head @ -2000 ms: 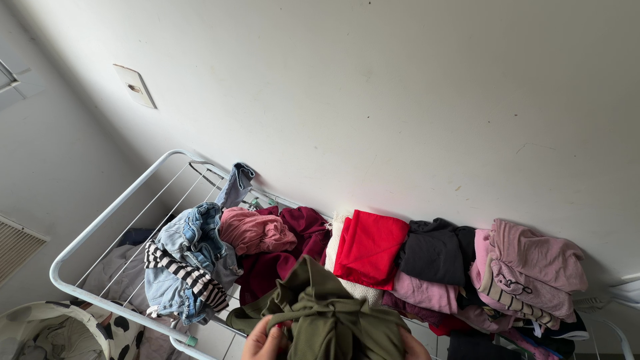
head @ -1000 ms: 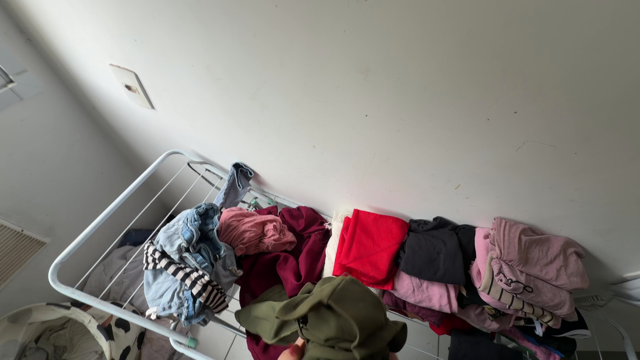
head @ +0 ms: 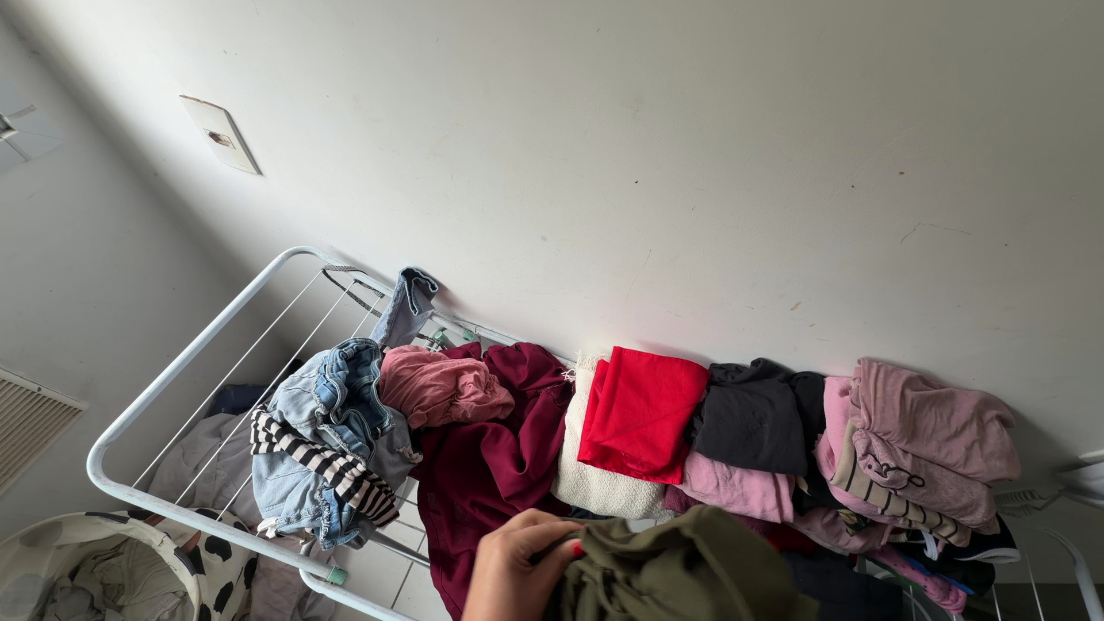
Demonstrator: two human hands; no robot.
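Observation:
At the bottom centre, my left hand [head: 522, 561] pinches the gathered edge of an olive green garment [head: 690, 573] between thumb and fingers. My right hand is not visible; the garment's right part runs down to the frame's lower edge. Just behind my left hand a crumpled maroon garment [head: 492, 466] lies on a white wire drying rack [head: 198, 345]. Beyond the olive garment sit a folded red cloth [head: 647, 414] on a cream knitted textile [head: 595, 466], a folded black garment [head: 750, 418] and a stack of folded pink clothes [head: 936, 423].
Light blue denim [head: 302, 483] with a black-and-white striped cloth [head: 323, 466] and a crumpled pink garment [head: 444, 388] lie on the rack's left half. A spotted fabric basket [head: 216, 561] holding clothes stands at lower left. The wall [head: 604, 172] rises behind the rack.
The olive garment has shifted and changed shape in my grip. Two seconds ago both hands showed at its edges; now only my left hand shows, further up in view.

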